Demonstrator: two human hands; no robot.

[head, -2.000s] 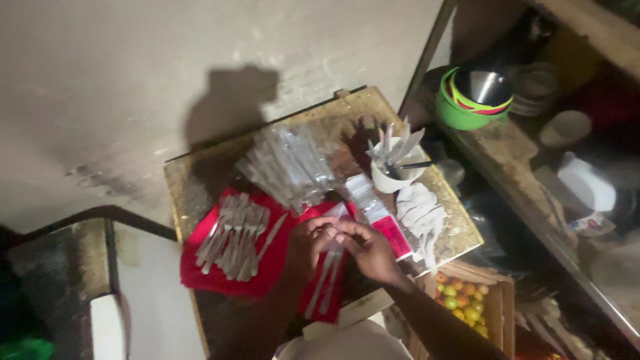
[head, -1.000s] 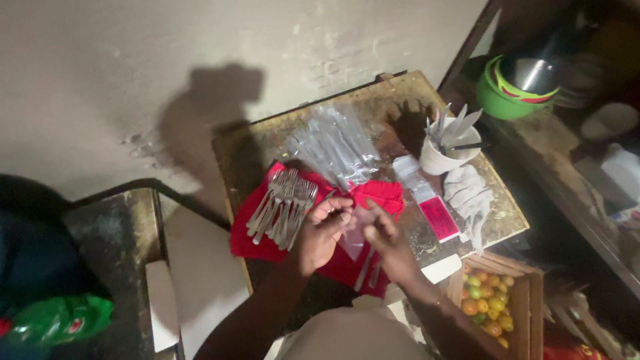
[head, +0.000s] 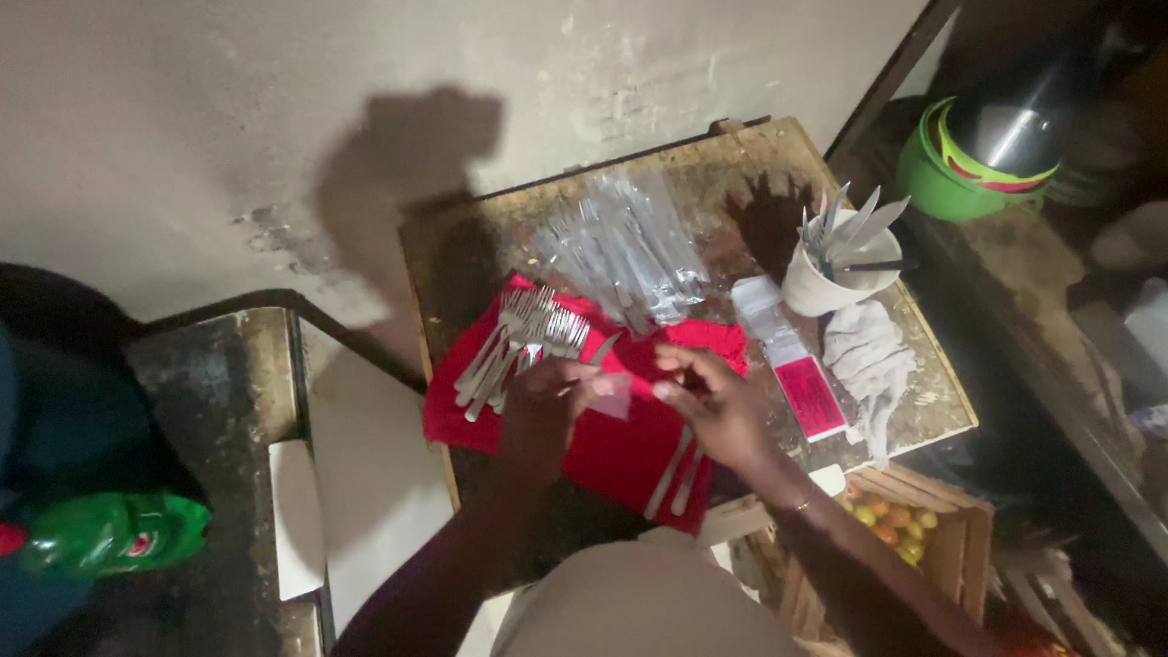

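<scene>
My left hand [head: 552, 397] holds a small clear plastic sleeve [head: 610, 394] over a red cloth [head: 607, 456]. Close by on the right, my right hand [head: 716, 401] has its fingers apart, with nothing visible between them. Loose metal forks [head: 520, 342] lie piled on the cloth's left part, and two utensil handles [head: 675, 479] rest on its lower right. Behind the cloth is a heap of cutlery in clear plastic sleeves [head: 630, 246]. A packet with a pink label [head: 809, 397] lies right of my right hand, near a white cup of knives and forks [head: 830, 283] and a crumpled pale cloth [head: 867, 356].
The worn wooden table [head: 931, 392] stands against a wall. A wooden crate of small tomato-like fruit [head: 972, 547] is below its right front. Green bowls [head: 949, 192] sit on a shelf at the right. A green plastic bottle [head: 119, 534] lies on a surface at the left.
My hands have moved apart from where they were together two seconds ago. The red cloth's right part, earlier beneath them, shows more. The view has shifted.
</scene>
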